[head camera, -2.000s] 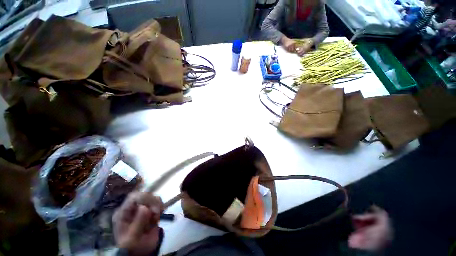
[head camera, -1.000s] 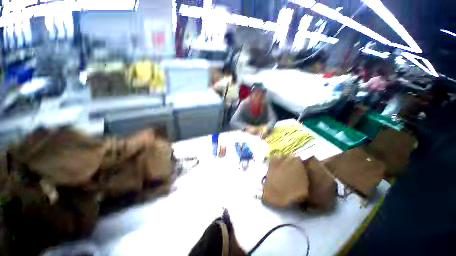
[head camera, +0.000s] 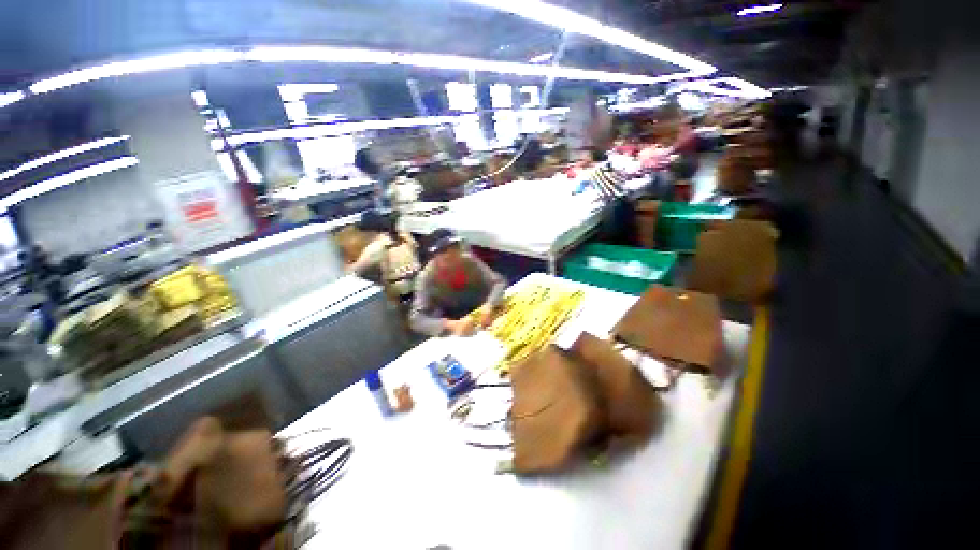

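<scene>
Neither of my hands is in the picture. Nearest in front of me is the white table (head camera: 414,473). A brown handbag (head camera: 550,414) lies on its right part, with another brown bag (head camera: 618,392) against it and a third bag (head camera: 677,326) farther along. Thin dark straps lie beside the first bag. More brown bags (head camera: 231,483) are piled at the lower left, cut off by the picture's edge, with looped straps (head camera: 314,471) beside them. The view is somewhat blurred.
A blue-capped bottle (head camera: 378,393) and a blue tray (head camera: 450,376) stand mid-table. A person (head camera: 457,288) sits at the far end by yellow-green strips (head camera: 532,322). Green bins (head camera: 618,269) stand beyond. A dark aisle (head camera: 849,376) with a yellow line (head camera: 744,430) runs along the right.
The view has swung up and to the right, showing more of the aisle. The handbag in front of me and both hands, seen two seconds ago, are out of the picture.
</scene>
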